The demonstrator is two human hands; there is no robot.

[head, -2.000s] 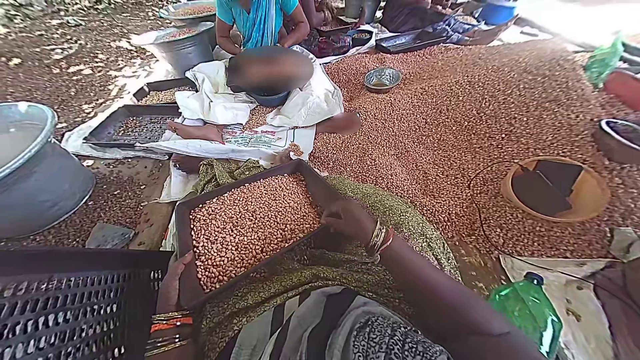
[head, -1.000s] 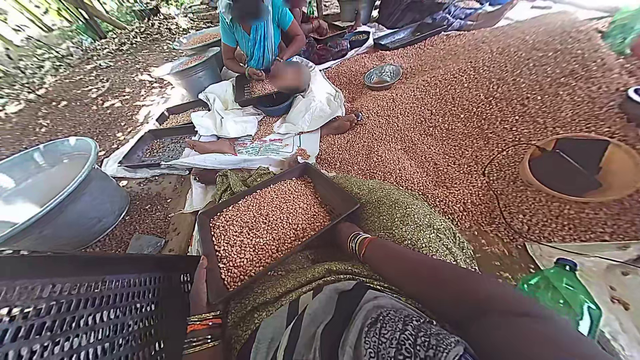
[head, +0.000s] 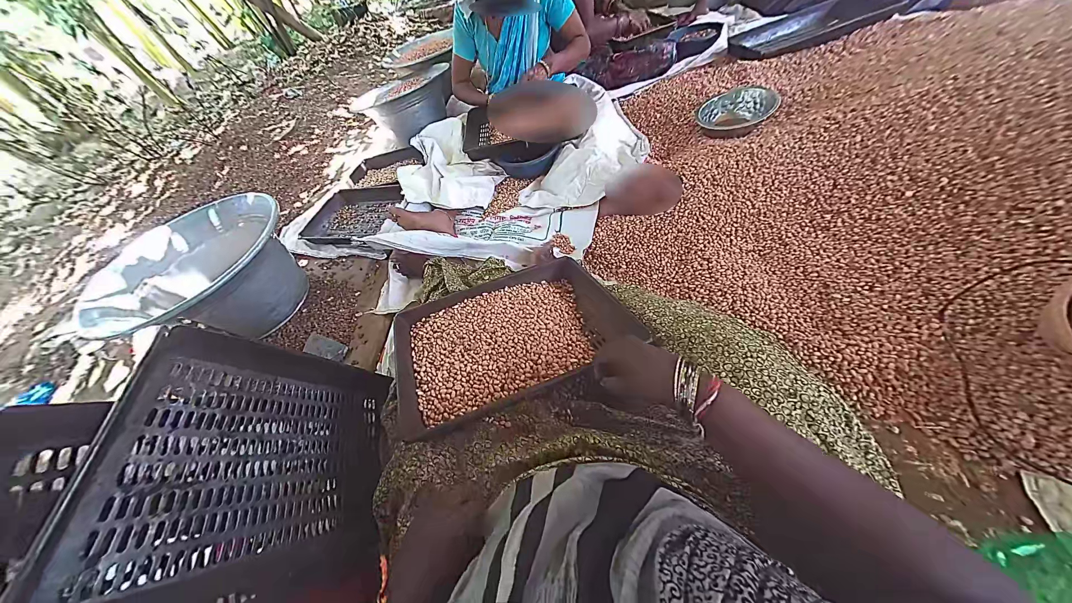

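A dark plastic tray with a raised rim rests tilted on my patterned cloth-covered lap. Small pinkish-brown kernels, which look like peanuts, cover most of its bottom; part of its floor shows bare at the right. My right hand, with bangles at the wrist, is closed on the tray's near right corner. Below the tray, my left hand is dark and blurred, apart from its rim, and its fingers cannot be made out. A black slotted crate stands tilted at my left.
A large heap of kernels spreads at the right, with a metal bowl on it. A metal tub stands at the left. Ahead, a person in blue sits with a tray, near a slotted tray. A cable crosses the heap.
My left hand has left the tray's left side and is lower, near my lap. My right hand now shows on the near right corner. The view has swung left.
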